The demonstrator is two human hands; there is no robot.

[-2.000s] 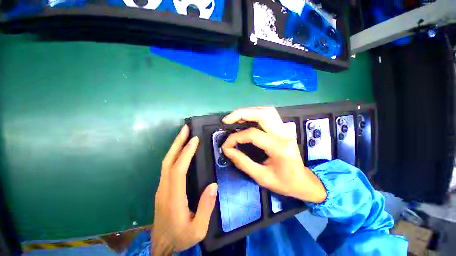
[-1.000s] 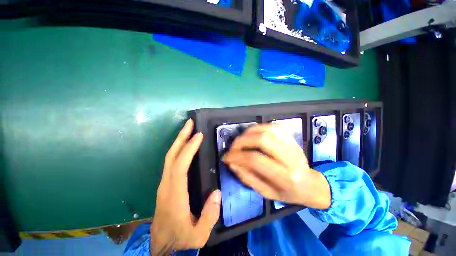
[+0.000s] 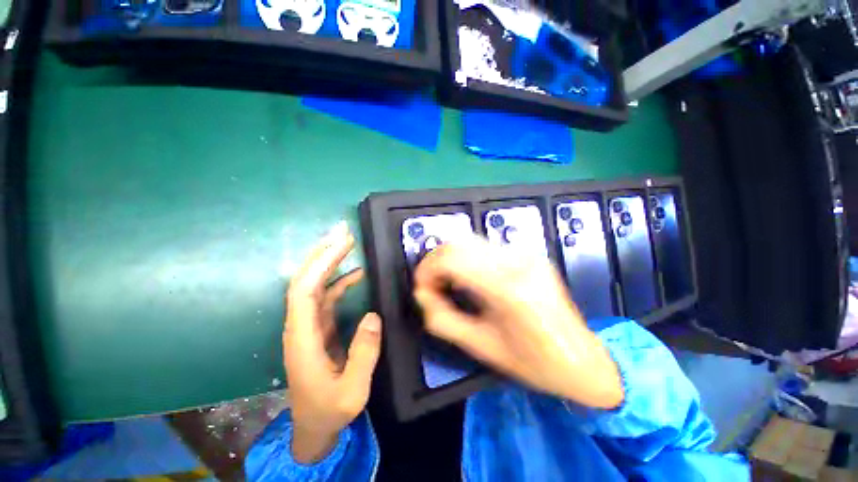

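A long black phone tray lies across the green bench with several phones side by side, dark round lenses at their top corners. My right hand is blurred over the leftmost phone, its fingers curled just below the lenses and hiding the phone's middle. Whether it holds anything cannot be told. My left hand is beside the tray's left edge, fingers apart and holding nothing. The second phone is partly covered by my right hand; the third phone shows its lens cluster.
A black parts tray with white holed pieces on blue stands upper left. Beside it a second black tray holds white scraps and blue film. Blue film sheets lie below them. A pale metal post and black strip are right.
My left hand has come off the tray's left side and its fingers are more bent. My right hand has stayed over the leftmost phone, uncovering more of its top. The view has shifted.
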